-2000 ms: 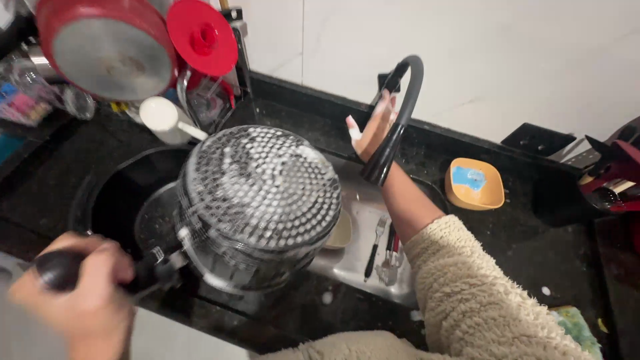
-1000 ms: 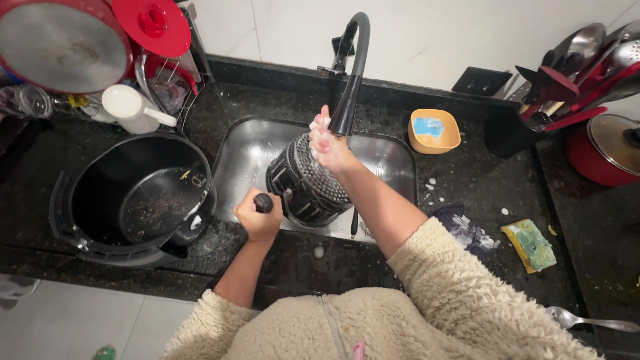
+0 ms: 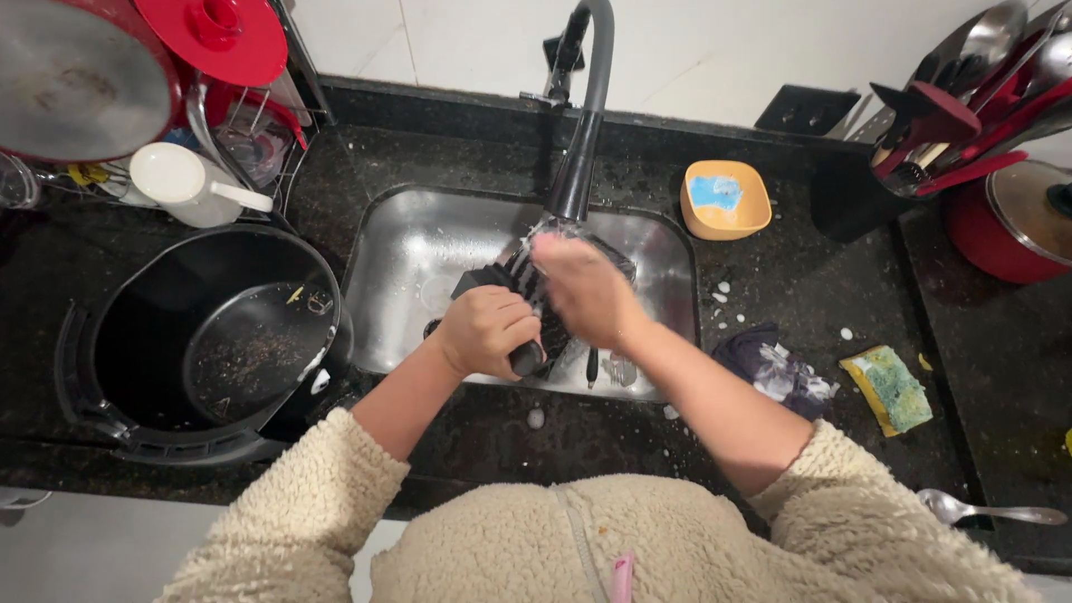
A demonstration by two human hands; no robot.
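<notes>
My left hand [image 3: 490, 331] grips the black handle of a dark perforated basket [image 3: 536, 285], held tilted in the stainless steel sink [image 3: 402, 243]. My right hand [image 3: 586, 289], blurred, is on or just over the basket's soapy surface, under the spout of the black faucet [image 3: 576, 167]; whether it touches is hard to tell. Much of the basket is hidden by both hands. Below it in the sink lie a dark-handled utensil [image 3: 593, 366] and what looks like a fork [image 3: 621, 368].
Left of the sink stands a black fryer pot [image 3: 243, 352] with crumbs, beside a white mug [image 3: 188, 184] and a dish rack. On the right are an orange bowl [image 3: 727, 201], a soapy dark cloth [image 3: 770, 368], a sponge [image 3: 889, 389], a spoon [image 3: 988, 511] and a utensil holder [image 3: 858, 188].
The basket was raised over the counter at the sink's left, its perforated bottom showing, and then came down into the sink beneath the faucet. It is now tilted differently, with the left hand still on its handle.
</notes>
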